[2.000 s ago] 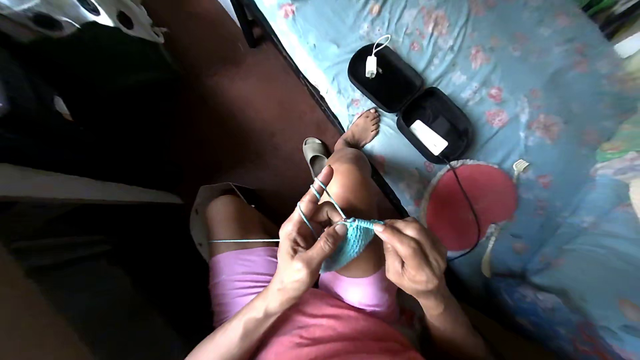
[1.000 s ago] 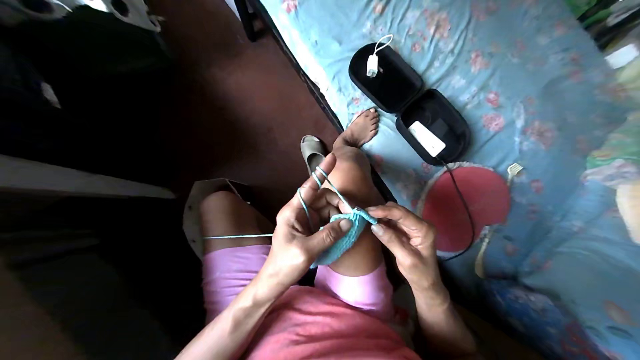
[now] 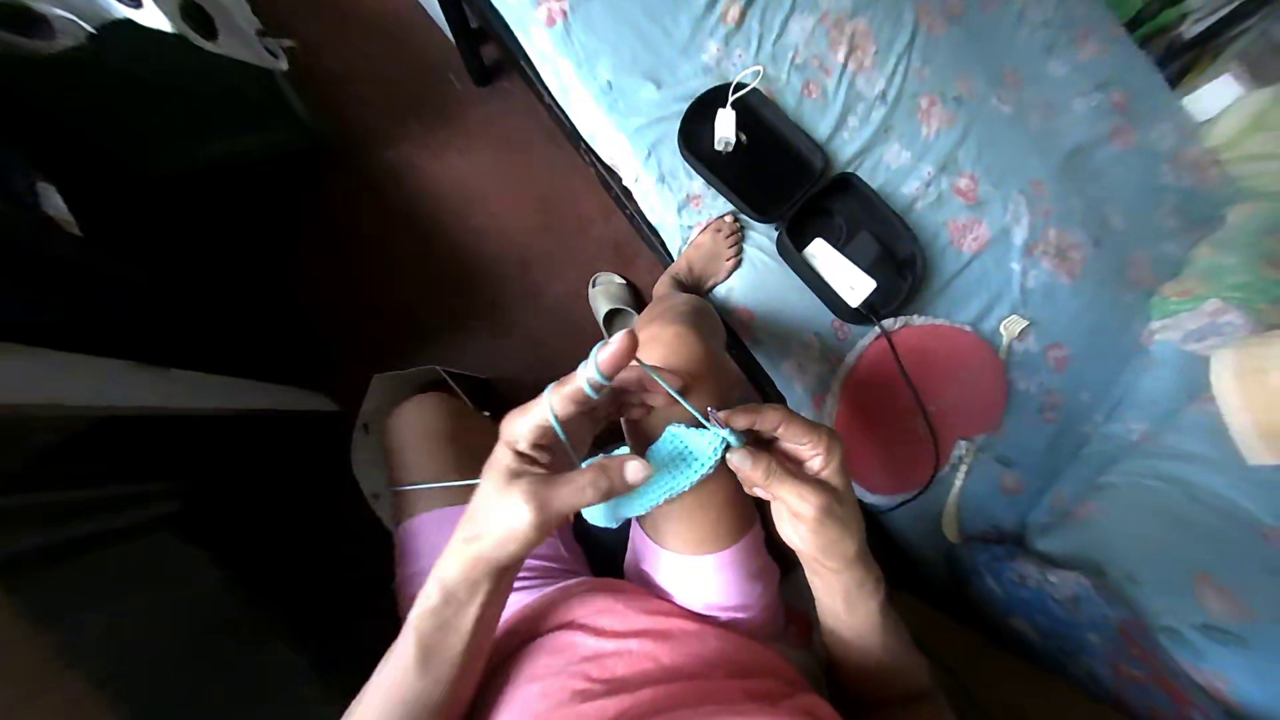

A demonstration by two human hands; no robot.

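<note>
A small turquoise crocheted piece (image 3: 672, 468) lies between my hands, above my lap. My left hand (image 3: 560, 450) has turquoise yarn (image 3: 595, 370) wound round its raised index finger, and its thumb rests at the left part of the piece. From that finger a taut strand runs to the piece's right corner. There my right hand (image 3: 785, 460) pinches the corner between thumb and fingers, along with what looks like the tip of a thin crochet hook, mostly hidden. Another length of the yarn stretches left over my thigh.
On the bed with a floral sheet (image 3: 1060, 150) lie an open black zip case (image 3: 752, 150) holding a white device (image 3: 840, 272) with a black cable, a red round cloth (image 3: 890, 410) and a pale fork-ended stick (image 3: 1013, 328). A grey clog (image 3: 612, 300) stands on the floor.
The crocheted piece now shows more of its flat face and my hands are farther apart. My left fingers have spread, and the strand to my right hand is longer.
</note>
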